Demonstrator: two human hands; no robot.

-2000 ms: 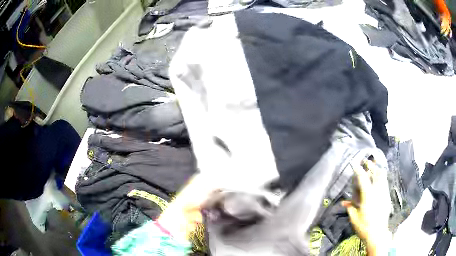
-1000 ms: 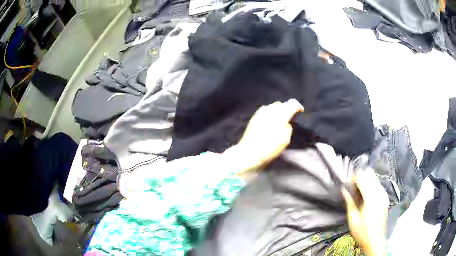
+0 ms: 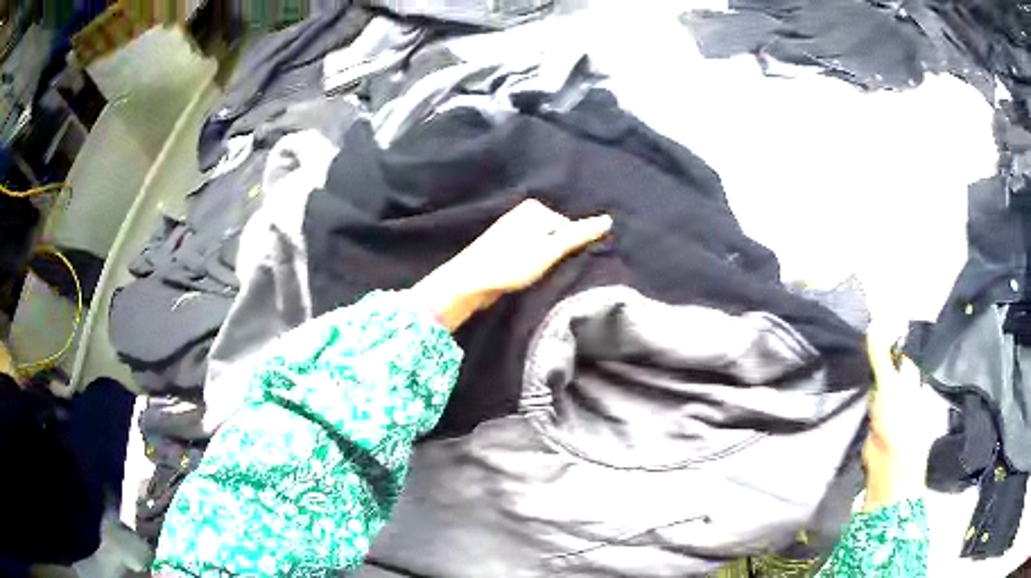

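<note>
A dark denim jacket (image 3: 667,169) lies spread in front of me, with a matt black panel on top and a paler grey inside part (image 3: 678,418) with a curved stitched seam nearer me. My left hand (image 3: 514,254) reaches over the black panel and pinches its cloth between thumb and fingers near the middle. My right hand (image 3: 899,418) is at the garment's right edge, with its fingers around the cloth there. Whether it also holds a tool cannot be seen. A little yellow embroidery (image 3: 780,562) shows at the bottom edge.
Dark garments are heaped at the left (image 3: 170,305) and at the top right (image 3: 814,40). More buttoned jackets (image 3: 984,294) lie at the right. The white tabletop (image 3: 859,169) shows at the upper right. A grey-beige tub (image 3: 136,147) with yellow cords stands at the left.
The black panel has been drawn across and the grey inside part with the curved seam has opened out. My left hand has moved to the panel's middle, and my right hand outward to its right edge.
</note>
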